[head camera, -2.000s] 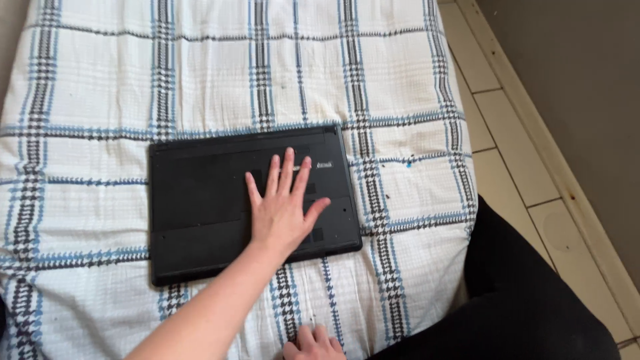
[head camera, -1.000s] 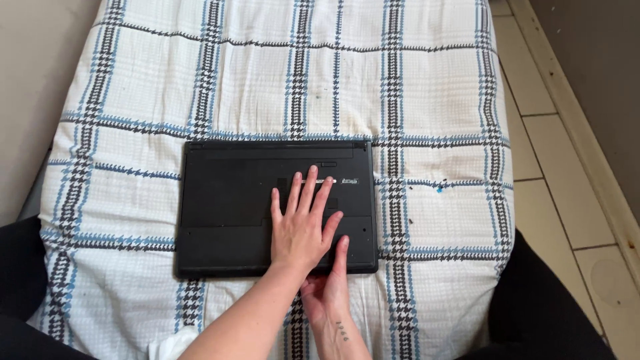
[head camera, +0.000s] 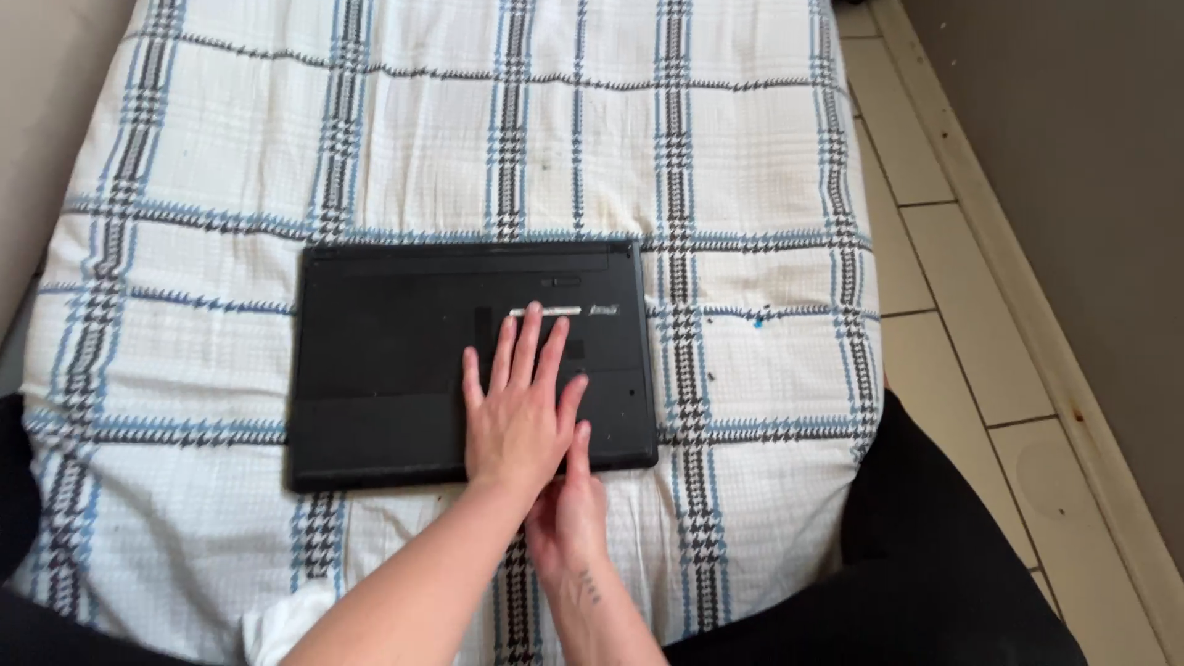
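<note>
A black laptop (head camera: 388, 370) lies underside up on a plaid bedspread (head camera: 416, 148). My left hand (head camera: 520, 416) rests flat on its underside, right of the middle, with the fingers spread and pointing away from me. My right hand (head camera: 569, 509) is at the laptop's near edge, partly beneath my left wrist. Its thumb lies up over that edge; its other fingers are curled low and mostly hidden, so I cannot tell how far they reach under the laptop.
My legs in black trousers (head camera: 888, 573) flank the bed. Along the right run floor tiles (head camera: 962, 342) and a dark wall (head camera: 1064, 185). Small dark and blue specks (head camera: 758, 323) lie right of the laptop. White cloth (head camera: 287, 624) shows near my left forearm.
Two seconds ago my right hand was on the bedspread, short of the laptop; it has since come to the laptop's near edge. My left hand has stayed on the underside. The view has shifted.
</note>
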